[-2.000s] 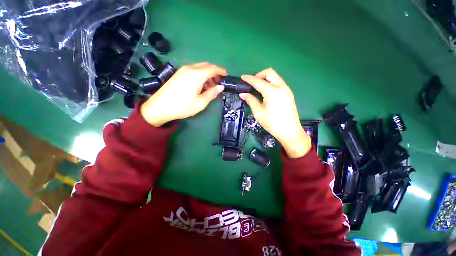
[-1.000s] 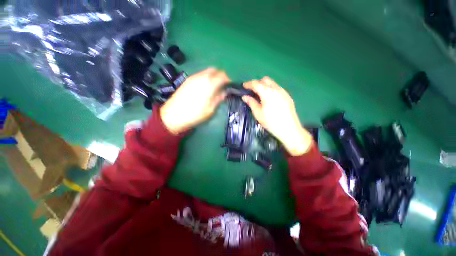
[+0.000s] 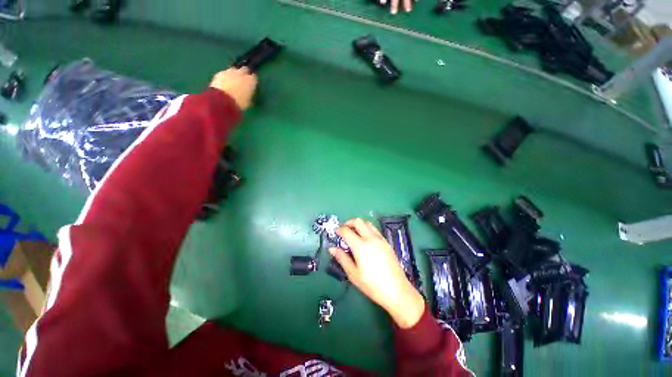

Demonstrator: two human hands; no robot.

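Note:
My left hand (image 3: 237, 86) is stretched far forward and holds the near end of a black part-assembled unit (image 3: 260, 54). My right hand (image 3: 374, 269) is low in front of me, thumb and fingers closing on a small silver fitting (image 3: 343, 241). Another silver fitting (image 3: 324, 224) lies just beside the fingertips. A black cylinder (image 3: 302, 265) lies left of the hand. A second black cylinder (image 3: 337, 269) is partly under the thumb. A loose silver fitting (image 3: 325, 311) lies nearer me. A black housing (image 3: 399, 241) lies right of the hand.
Black housings (image 3: 483, 294) are piled at right. Single black units (image 3: 376, 59) lie farther off. A clear plastic bag (image 3: 96, 121) is at left, and my left sleeve hides most cylinders by it. A blue tray (image 3: 665, 313) is at the right edge. Another person's hand (image 3: 399, 4) shows at top.
My hands have parted from the cylinder held crosswise over the housing. My left hand has moved far forward with a unit; my right has lowered to the small parts. The view has shifted.

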